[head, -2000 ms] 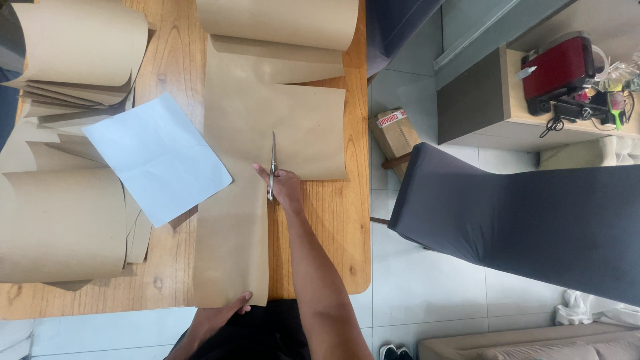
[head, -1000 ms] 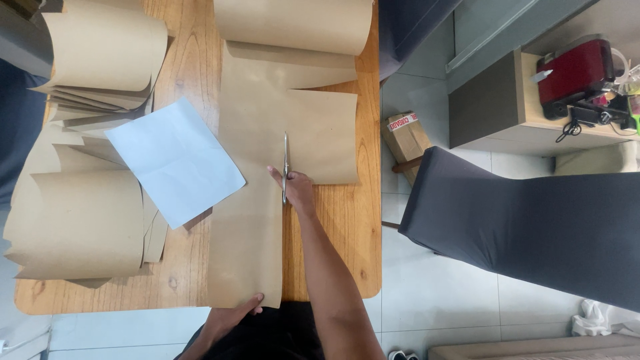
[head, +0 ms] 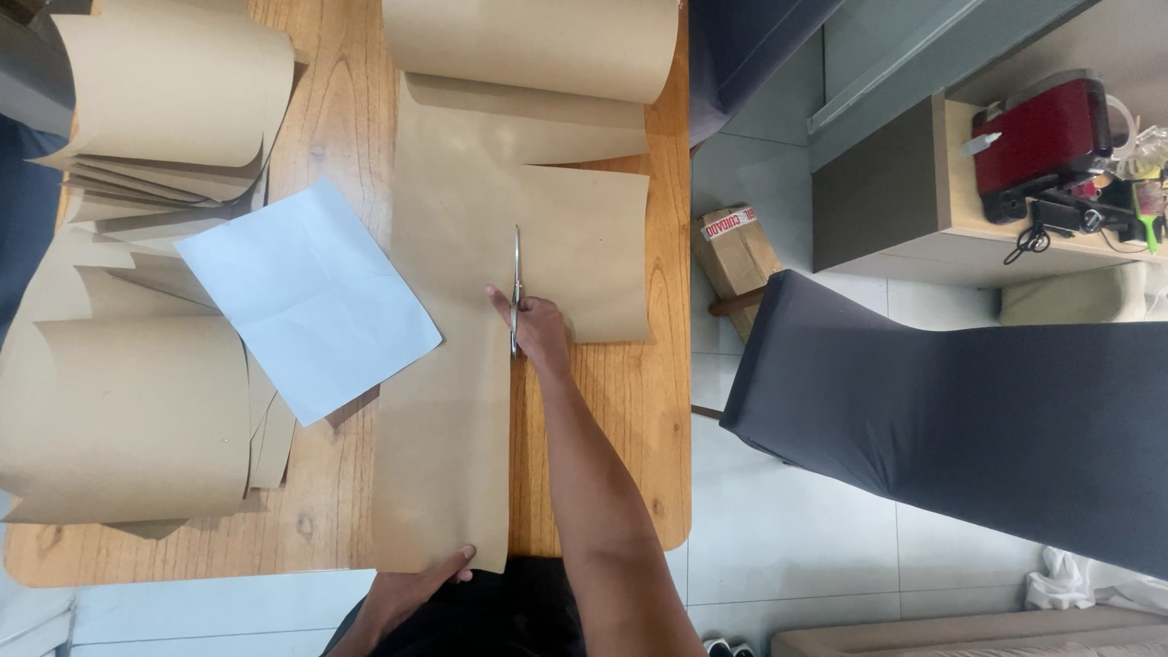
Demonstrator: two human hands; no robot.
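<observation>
My right hand (head: 537, 330) holds a pair of metal scissors (head: 517, 265), whose blades point away from me at the inner corner of a cut in the brown kraft paper (head: 447, 383). A wide flap of that paper lies to the right of the blades, and a slit runs in from the right edge above it. The far end of the sheet curls into a roll (head: 538, 41). My left hand (head: 436, 579) pinches the sheet's near edge, thumb on top. A white sheet of paper (head: 315, 301) lies at a slant, overlapping the brown sheet's left side.
Curled brown paper sheets (head: 137, 411) are stacked along the left of the wooden table (head: 611, 438). To the right stand a dark covered chair (head: 849, 392), a taped cardboard box (head: 737, 255) on the floor, and a cabinet (head: 876, 182) bearing a red appliance (head: 1040, 146).
The view has shifted slightly. Nothing else has plainly changed; both hands keep about the same places on the paper.
</observation>
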